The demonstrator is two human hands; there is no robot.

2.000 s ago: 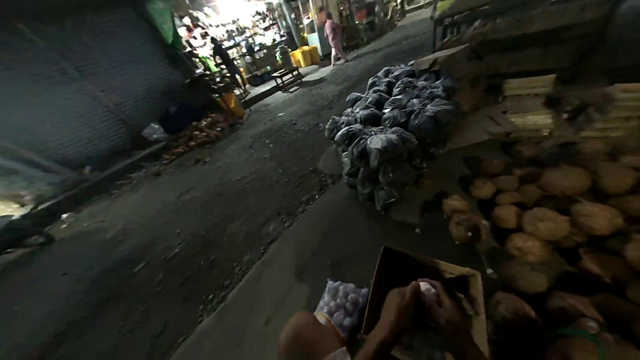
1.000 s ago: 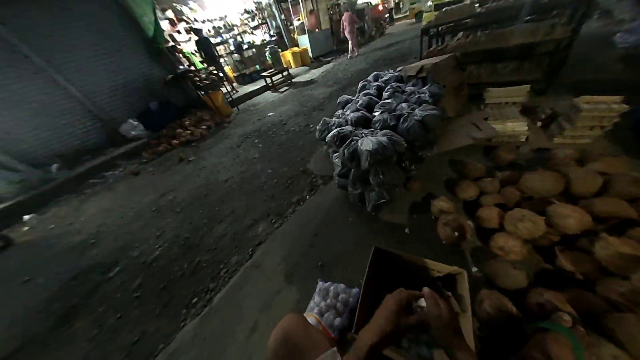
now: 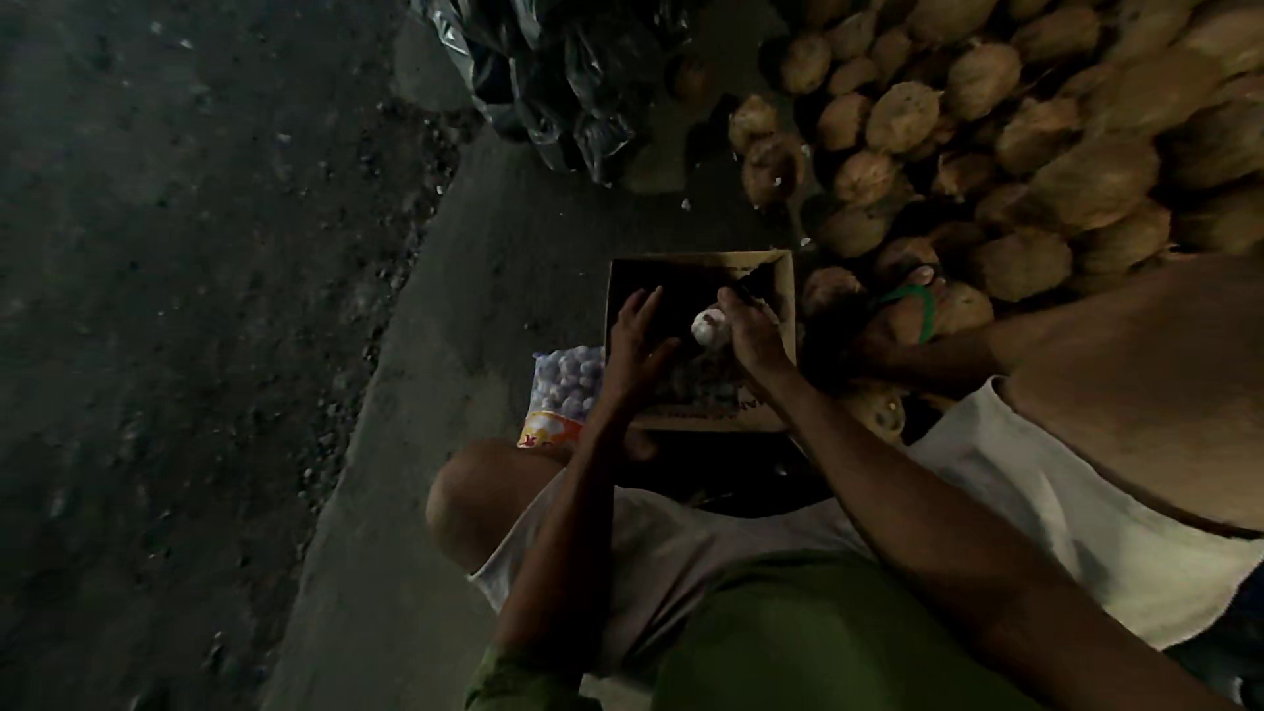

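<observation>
An open cardboard box (image 3: 699, 422) stands between my knees, its inside dark, with dim contents at the near end. Over its left part is my left hand (image 3: 637, 348), fingers spread and holding nothing. Above the right part, my right hand (image 3: 752, 336) grips a whitish bulb that looks like garlic (image 3: 710, 327) between thumb and fingers. Against the box's left side leans a mesh bag of pale round bulbs (image 3: 568, 383) with an orange printed band.
Many husked coconuts (image 3: 904, 117) lie heaped at the upper right. Black plastic bags (image 3: 553, 79) stand at the top. Another person's bare leg (image 3: 1126, 375) is close on my right. A rough road (image 3: 178, 326) runs along the left.
The view has tilted down strongly. My hands, close together before, are now apart, the left one spread and the right one holding the whitish bulb.
</observation>
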